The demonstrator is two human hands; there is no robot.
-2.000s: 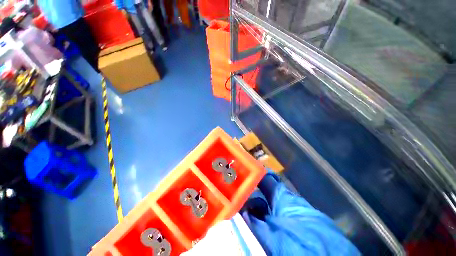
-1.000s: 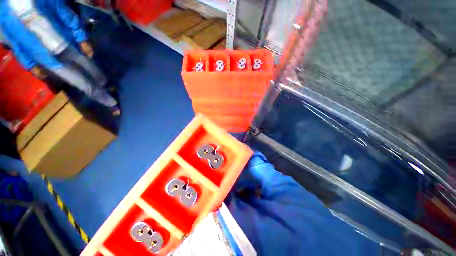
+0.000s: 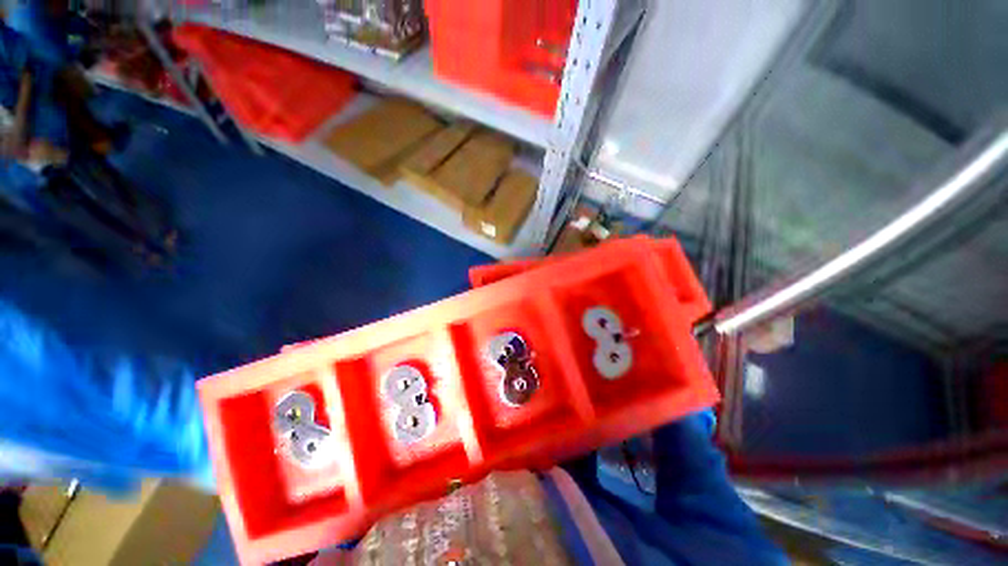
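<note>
An orange-red four-compartment tray (image 3: 475,459) spans the centre of the view, slightly tilted, its right end higher. Each pocket holds one grey figure-eight part, such as the one in the rightmost pocket (image 3: 607,343). My blue right sleeve (image 3: 707,486) reaches up to the tray's right end; the right hand is hidden behind or under the tray. My left hand is not visible. Orange edges of another tray or stack (image 3: 683,279) show just behind the held tray.
A grey metal rack (image 3: 442,94) stands ahead, with orange bins (image 3: 503,50) above and brown cartons (image 3: 503,205) on its low shelf. A person in blue (image 3: 39,100) is far left. Blurred blue fabric and a carton (image 3: 122,531) are lower left. A clear panel with metal rails is right.
The view has turned and moved up to the rack. The held tray now lies more level across the view, all four pockets showing, over where the tray stack stood.
</note>
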